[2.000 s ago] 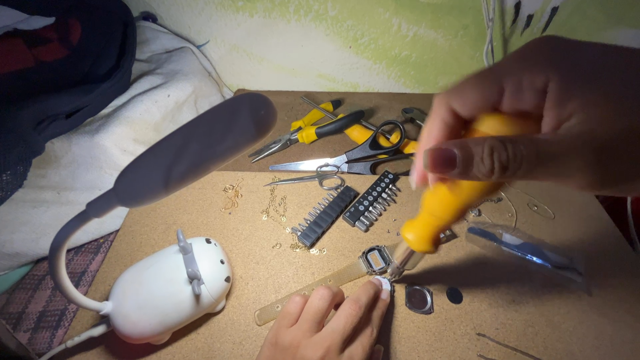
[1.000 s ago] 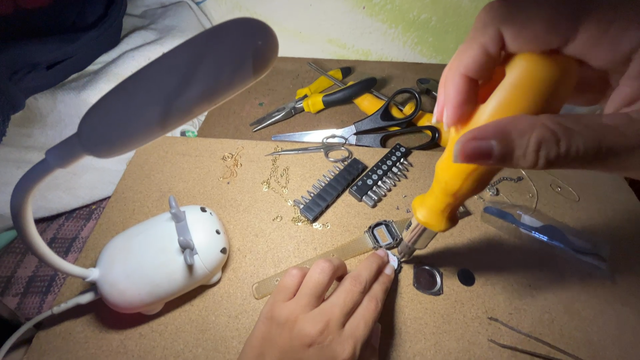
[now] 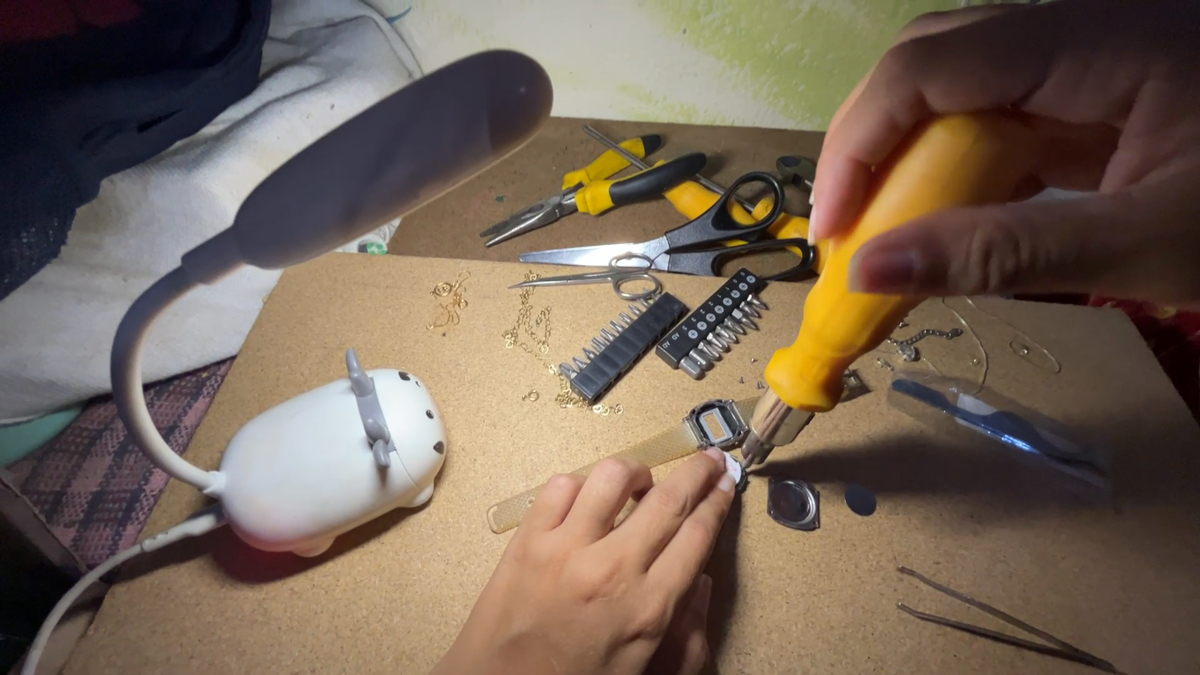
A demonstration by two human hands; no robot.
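Observation:
My right hand [image 3: 994,187] grips a screwdriver with a yellow handle [image 3: 862,253]. Its metal tip points down at a small watch module [image 3: 737,471], which the fingertips of my left hand [image 3: 619,553] press on the board. Whether the tip touches the module cannot be made out. Just above my left fingertips lies a watch case [image 3: 717,424] on a gold mesh band [image 3: 647,448]. Right of the module are a metal watch back [image 3: 793,502] and a dark round disc [image 3: 861,500]. Tweezers [image 3: 998,619] rest at the lower right.
A white animal-shaped lamp [image 3: 328,459] stands at left, its grey head [image 3: 394,159] arching over the board. Farther back lie needle-nose pliers [image 3: 600,192], black-handled scissors [image 3: 694,244], small metal scissors [image 3: 600,278], two bit holders [image 3: 628,347], gold chains [image 3: 534,328] and a plastic packet [image 3: 1003,431].
The screwdriver in my right hand has become more upright and steadier over the watch module. My left hand stays on the module. The view has shifted slightly.

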